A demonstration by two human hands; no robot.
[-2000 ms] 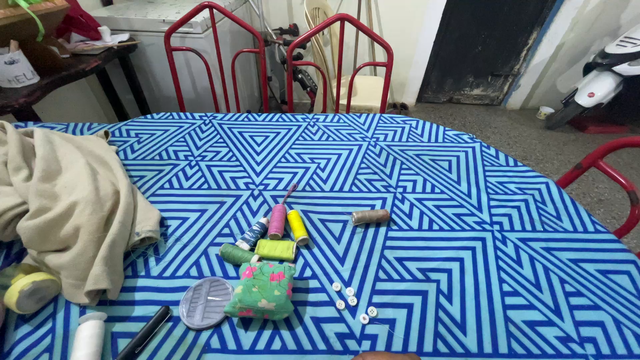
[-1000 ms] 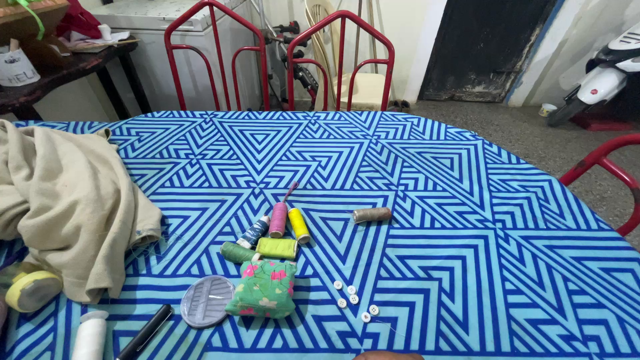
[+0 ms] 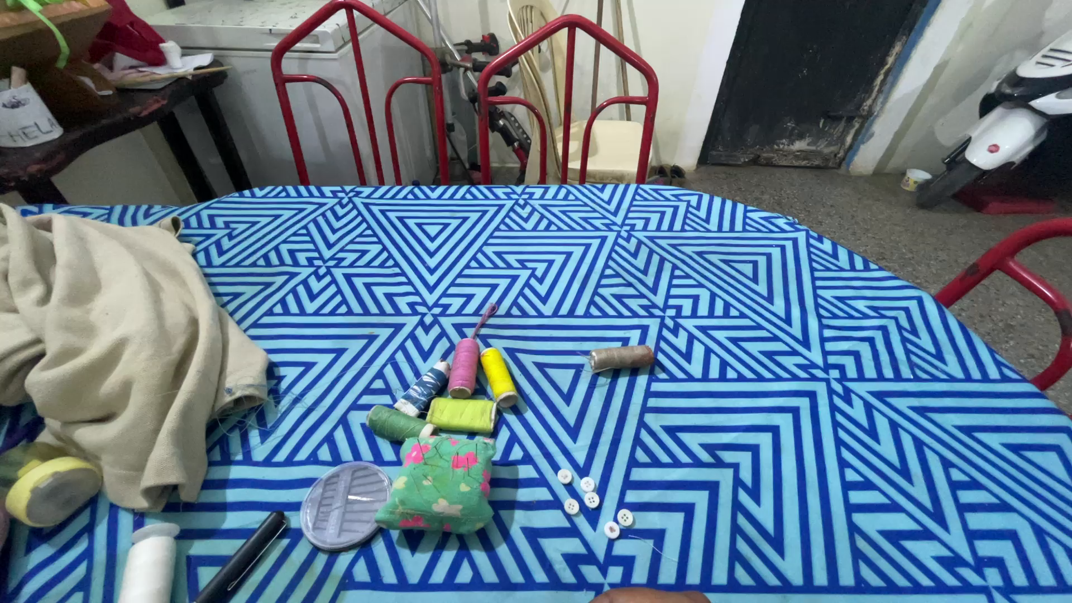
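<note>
Only a sliver of one hand (image 3: 649, 595) shows at the bottom edge, right of centre; which hand it is and what it holds cannot be told. Above it lie several white buttons (image 3: 591, 500) with a loose thread beside them. A green floral pincushion (image 3: 442, 486) with pins rests left of the buttons, touching a round grey needle case (image 3: 345, 506). Behind it are a pink thread spool (image 3: 463, 368), a yellow spool (image 3: 498, 377), a lime spool (image 3: 462, 415), a dark green spool (image 3: 399, 423) and a blue spool (image 3: 422, 389). A brown-grey spool (image 3: 621, 358) lies apart, to the right.
Beige cloth (image 3: 109, 335) is heaped on the left of the patterned tablecloth (image 3: 754, 335). Near it are a yellow-edged round roll (image 3: 54, 491), a white thread spool (image 3: 150, 565) and a black pen (image 3: 243, 557). Red metal chairs (image 3: 568, 100) stand around the table.
</note>
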